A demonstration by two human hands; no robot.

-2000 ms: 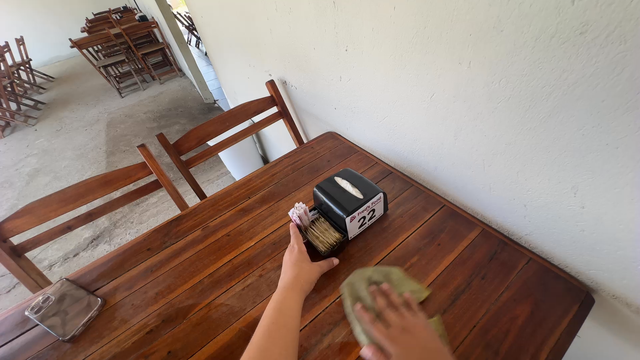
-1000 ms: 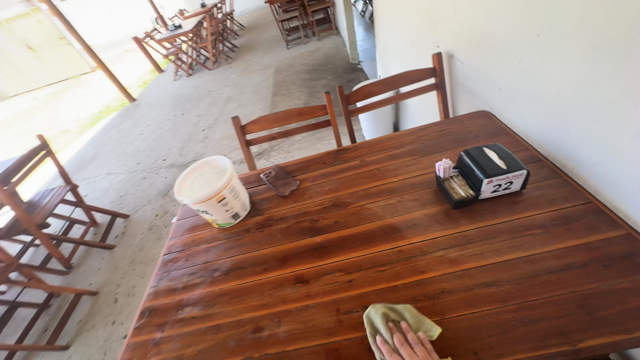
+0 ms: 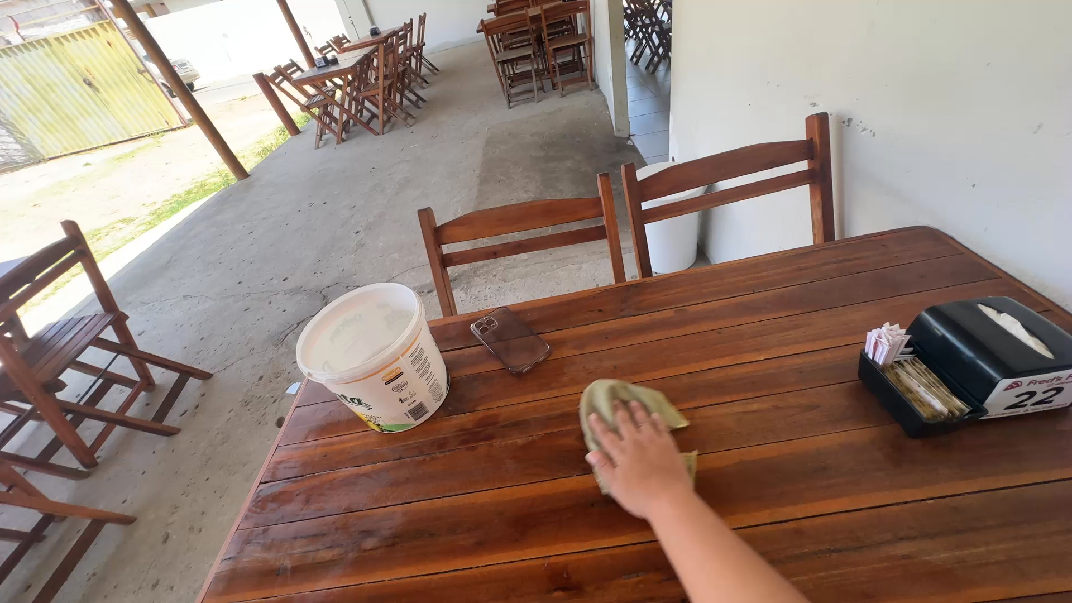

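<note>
My right hand (image 3: pixel 636 456) lies flat, palm down, on a folded olive-green cloth (image 3: pixel 628 398), pressing it against the slatted wooden table (image 3: pixel 536 519). My left hand is out of view. Up and left of the cloth lies a smartphone in a clear case (image 3: pixel 510 339), its back facing up. A white plastic bucket (image 3: pixel 394 377) with printing stands near the table's left edge. At the right, a black napkin dispenser (image 3: pixel 988 335) bears a number sign and holds paper packets (image 3: pixel 921 389) in its side tray.
Two wooden chairs (image 3: pixel 528 219) (image 3: pixel 729 172) stand along the far edge, with a white bin (image 3: pixel 670 226) behind them. Another wooden chair (image 3: pixel 71 335) is at the left. A white wall (image 3: pixel 904 75) borders the right side. Folding tables and chairs (image 3: pixel 360 79) stand farther back.
Two seconds ago my left hand was at the napkin dispenser; it has since left the view. My right hand and the cloth have moved away from the dispenser, toward the phone. The view has swung left.
</note>
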